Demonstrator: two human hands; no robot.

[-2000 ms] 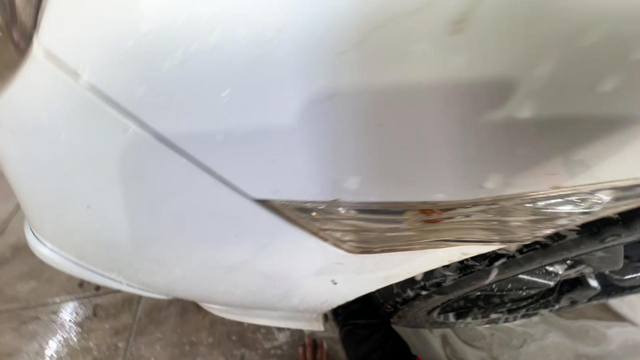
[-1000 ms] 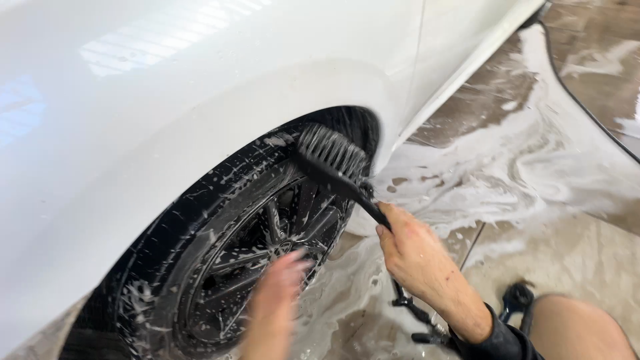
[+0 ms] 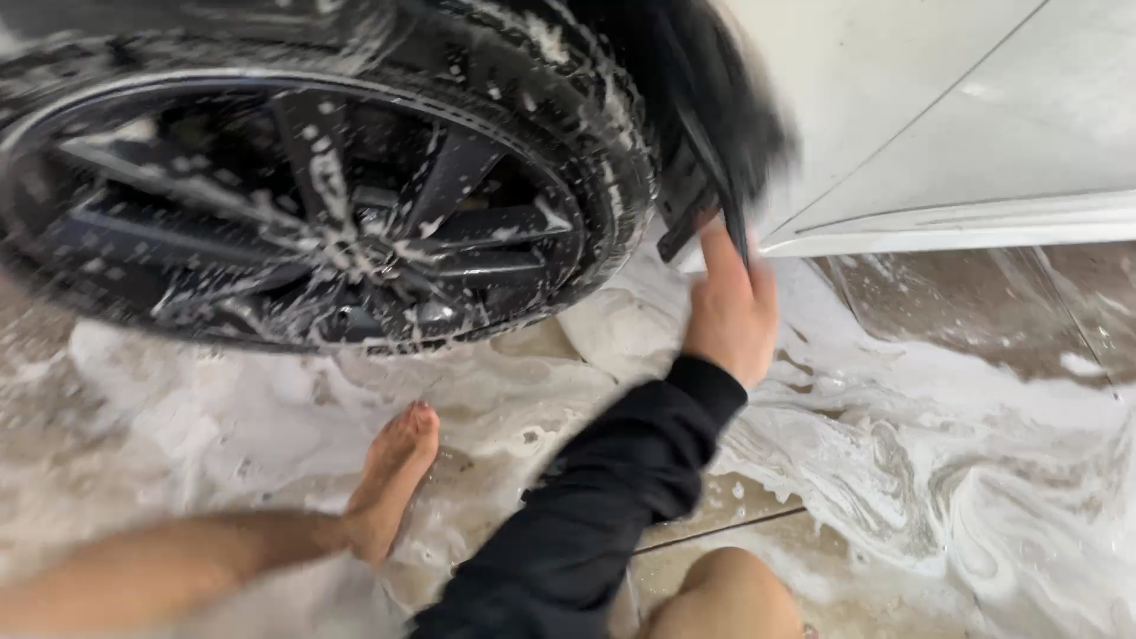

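Observation:
In the head view my right hand (image 3: 732, 306), in a black sleeve, grips the handle of a black brush (image 3: 728, 133). The blurred brush head is at the rear edge of the wheel arch, beside the tyre (image 3: 612, 169) and the white body panel (image 3: 923, 115). Soap suds spot the tyre and the dark spoked alloy wheel (image 3: 355, 240) at the left. My left hand is outside the view.
White foam (image 3: 923, 479) spreads over the wet tiled floor (image 3: 976, 293). My bare foot (image 3: 399, 470) stands below the wheel, and my bent knee (image 3: 728, 595) shows at the bottom edge. The car's white sill (image 3: 958, 226) runs off to the right.
The view has swung and come closer to the wheel. The brush has gone from the top of the tyre to the arch's rear edge. My left hand, seen by the wheel before, has left the view.

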